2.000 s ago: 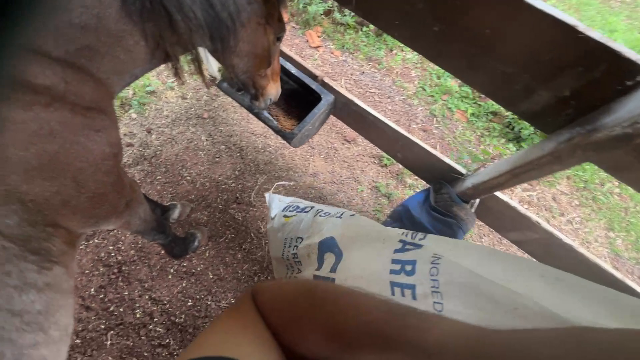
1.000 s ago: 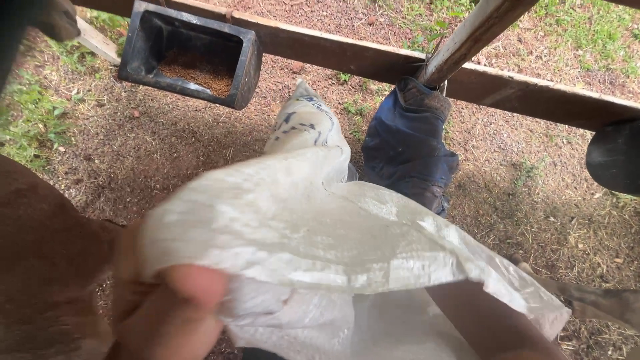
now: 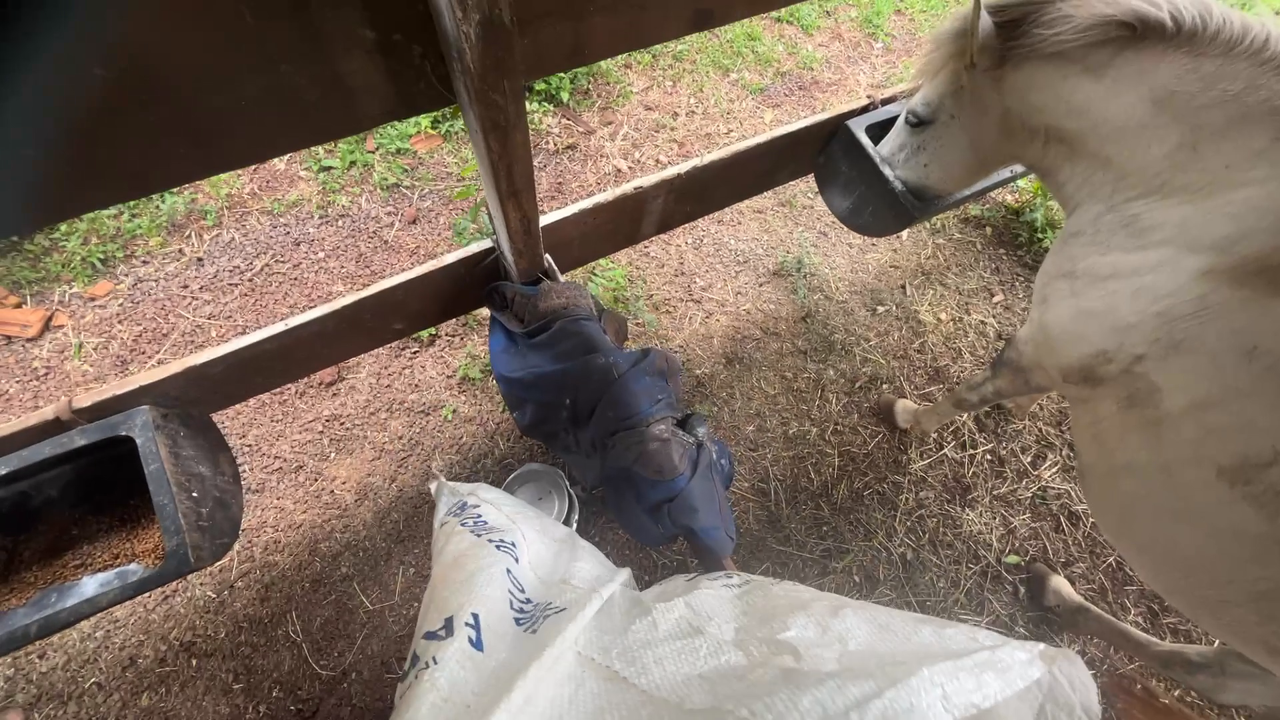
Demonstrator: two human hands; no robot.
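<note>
A white woven plastic sack point(image 3: 760, 650) with blue printing fills the bottom centre, its upper left corner pointed and its right end bunched. Neither my left hand nor my right hand can be made out. Beyond the sack, a dark blue, soiled fabric bundle point(image 3: 600, 410) leans from the foot of a wooden post point(image 3: 500, 140). Shallow metal dishes point(image 3: 540, 490) lie on the ground between sack and bundle. At the left, a black feed trough point(image 3: 195, 490) holds brown pellets point(image 3: 110, 550).
A low wooden rail point(image 3: 330, 345) crosses the view behind the troughs. At the right stands a pale horse point(image 3: 1150, 280), its muzzle in another black trough point(image 3: 860, 190); its forelegs are near the sack's right side. A wide dark board point(image 3: 230, 90) spans the upper left.
The view has swung right, bringing in the pale horse. One second ago a hand showed at the sack's lower left; it is out of view now. The sack's raised, spread plastic now looks bunched.
</note>
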